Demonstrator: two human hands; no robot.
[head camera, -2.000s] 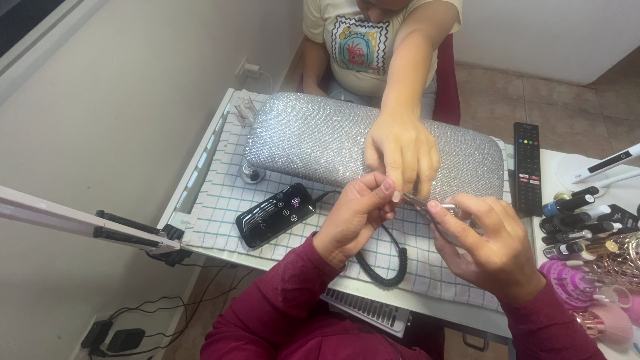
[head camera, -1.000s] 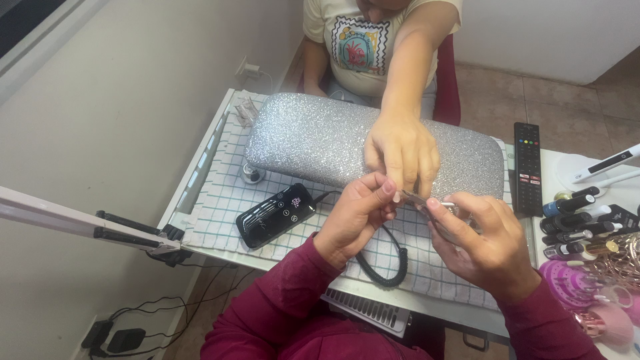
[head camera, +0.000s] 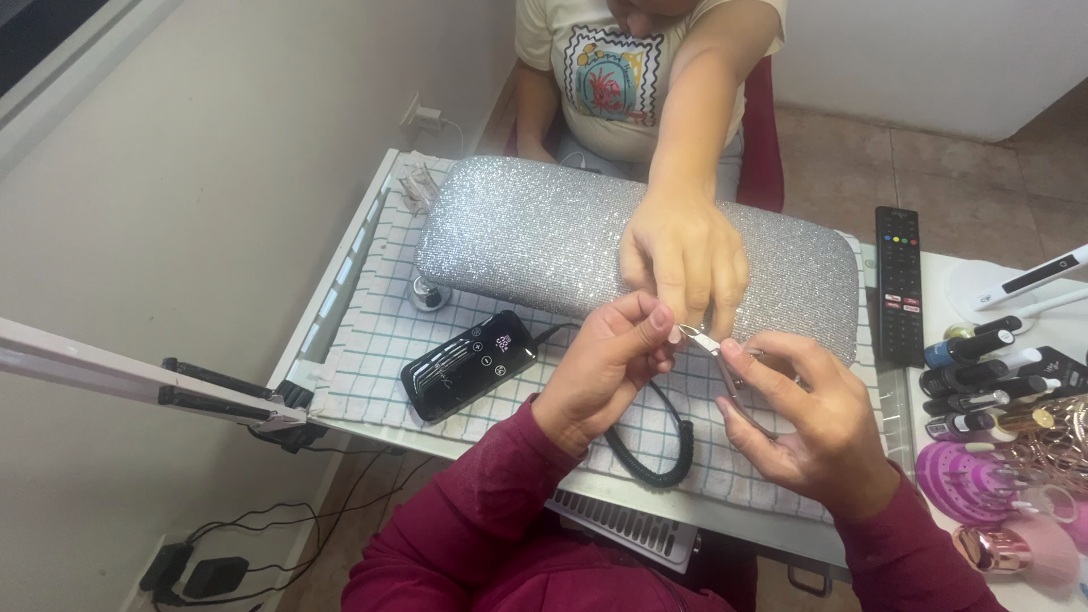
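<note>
A person across the table rests one hand (head camera: 688, 255) palm down on a silver glittery armrest cushion (head camera: 527, 229). My left hand (head camera: 612, 365) pinches a fingertip of that hand between thumb and fingers. Metal cuticle nippers (head camera: 731, 382) lie in my right hand (head camera: 799, 408), their jaws at the same fingertip, close to my left thumb. Below the cushion, left of my hands, sits a black nail drill control unit (head camera: 467, 365) with a lit display. Its coiled black cable (head camera: 650, 476) loops beneath my hands on a checked towel (head camera: 365, 374).
A black remote control (head camera: 898, 285) lies right of the cushion. Nail polish bottles (head camera: 969, 348), a purple bit holder (head camera: 965, 480) and a white lamp (head camera: 1033, 276) crowd the right side. A jointed lamp arm (head camera: 221, 387) is clamped at the table's left edge. Black cables (head camera: 314, 527) hang below.
</note>
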